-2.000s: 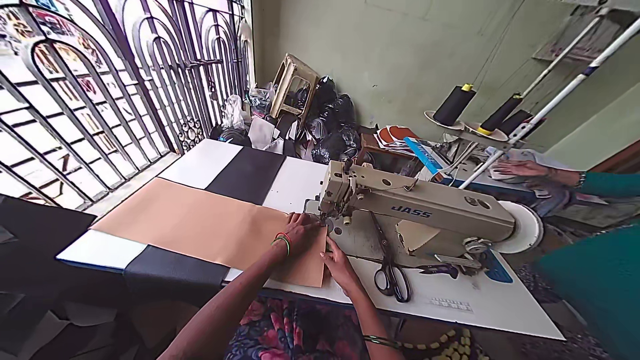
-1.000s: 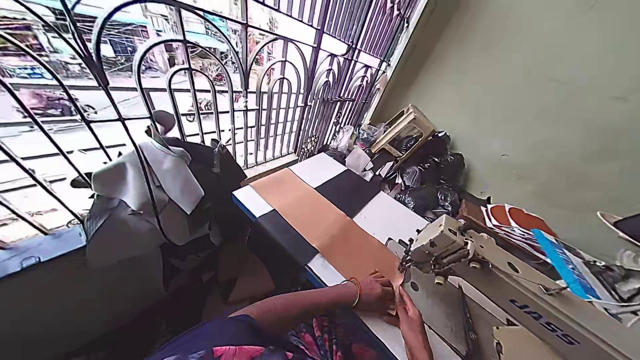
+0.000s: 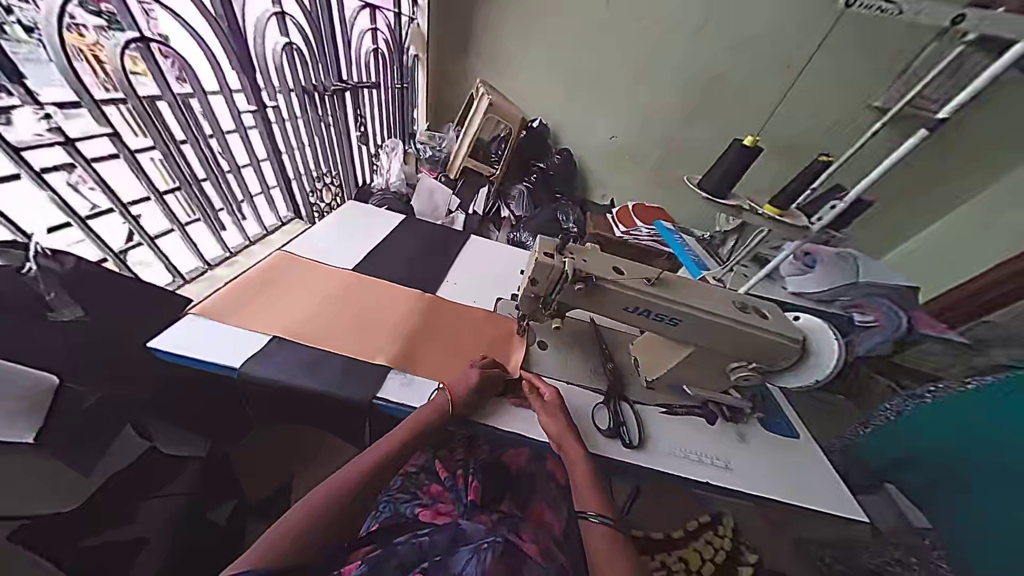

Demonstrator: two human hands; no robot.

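An orange-tan sheet of material lies across the white sewing table, over a black strip. Its right end reaches the needle area of a beige JASS sewing machine. My left hand is on the sheet's near right corner, fingers bent over the edge. Close beside it, my right hand pinches the same corner between thumb and fingers. Black-handled scissors rest on the table and machine bed, right of my right hand.
Black thread cones stand behind the machine. Bundled cloth and a blue packet lie beyond it. Black plastic bags and a stool are by the wall. A metal grille runs along the left. A person's teal garment is at right.
The view has swung left and back again. Both hands are now at the sheet's near corner; two seconds ago my left hand lay nearer the needle. The other person's hand, behind the machine then, is out of view.
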